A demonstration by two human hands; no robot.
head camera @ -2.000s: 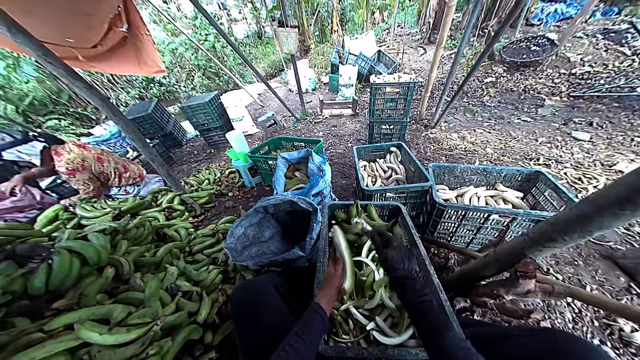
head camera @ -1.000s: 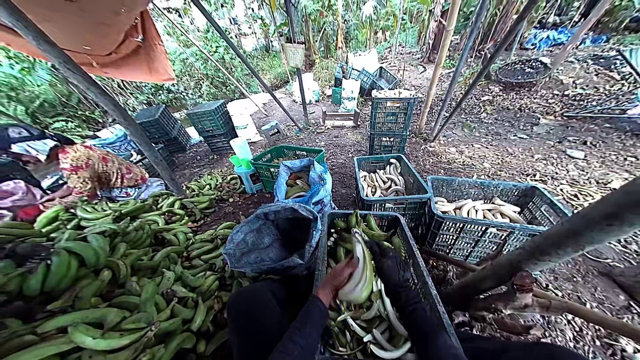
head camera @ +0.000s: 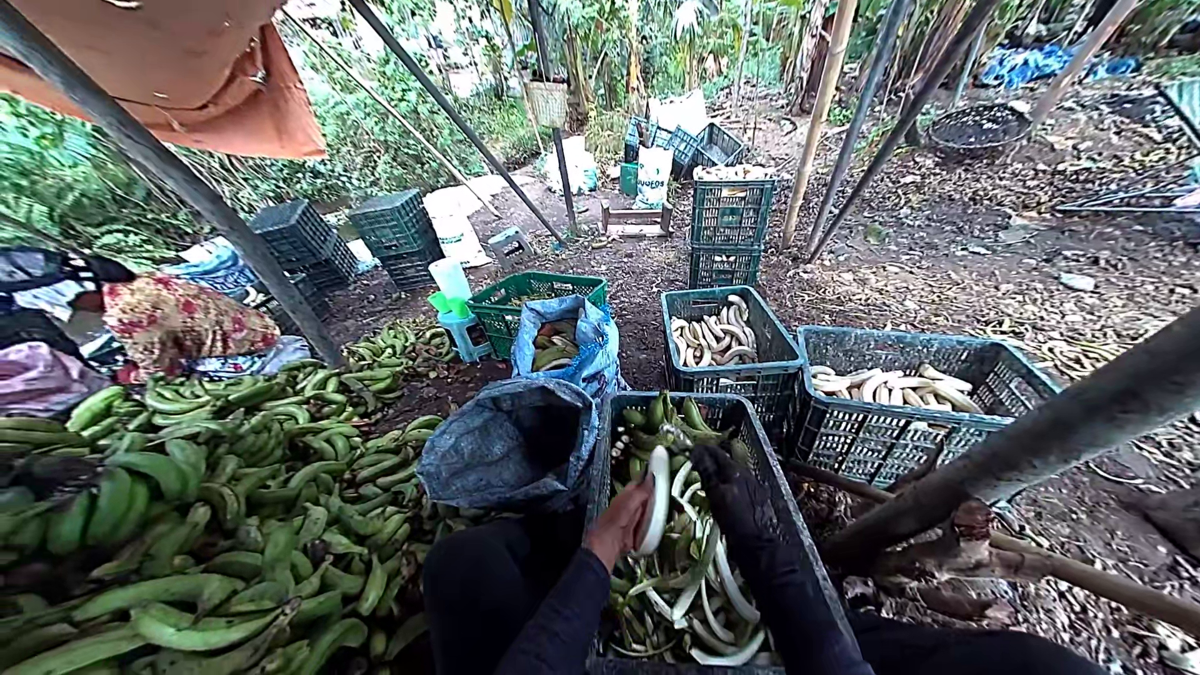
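Observation:
My left hand grips a peeled pale banana, held upright above a dark plastic crate between my legs. My right hand, in a dark glove, is just to the right of that banana over the same crate; whether it holds anything cannot be made out. Green bananas lie at the crate's far end, and long pale-lined peels fill the nearer part. An open blue woven sack leans against the crate's left side, with a second blue sack holding green bananas behind it.
A large heap of green bananas spreads at the left. Two crates of peeled bananas stand ahead and to the right. A thick wooden pole slants in at the right. A person in patterned cloth is at the far left.
The banana, partly covered in peel a second ago, now shows bare and pale in my left hand. My gloved right hand has moved apart from it.

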